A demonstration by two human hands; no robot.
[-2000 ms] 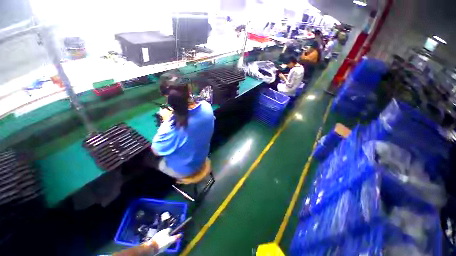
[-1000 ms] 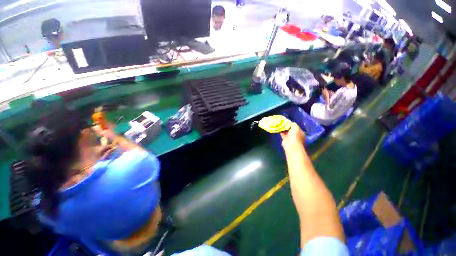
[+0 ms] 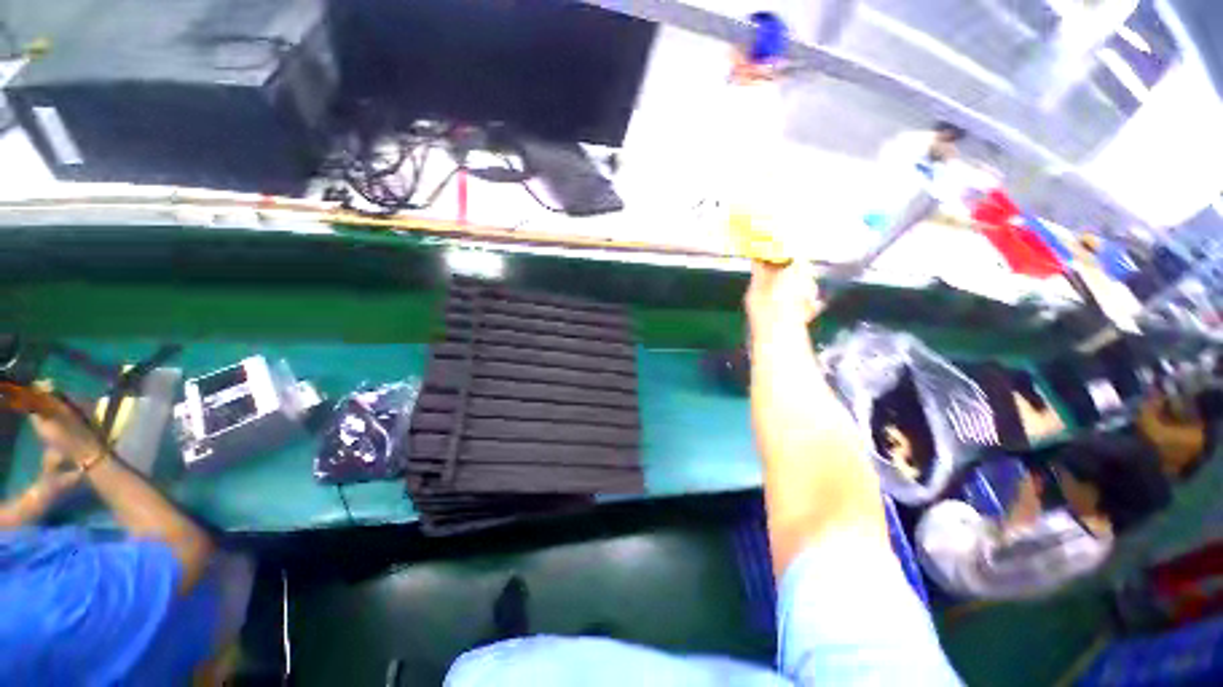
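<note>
My right hand (image 3: 785, 282) is bare and stretched far forward over the bench, at the white upper shelf's edge. It holds a bright yellow item (image 3: 759, 238), blurred and washed out by glare; its exact form cannot be told. My left hand is out of the picture; only light-blue clothing shows at the bottom edge. A stack of black slotted trays (image 3: 543, 389) lies on the green bench, left of my forearm.
A bag of black parts (image 3: 365, 432) and a pale fixture (image 3: 242, 409) lie left of the trays. A worker in blue (image 3: 94, 604) sits at far left. A large clear bag (image 3: 912, 409) is right of my arm. Black boxes (image 3: 168, 94) and cables stand on the shelf. More workers sit at right.
The view has turned toward the bench and moved closer to the tray stack. My right hand, still holding the yellow item, has moved from above the aisle side to the shelf edge.
</note>
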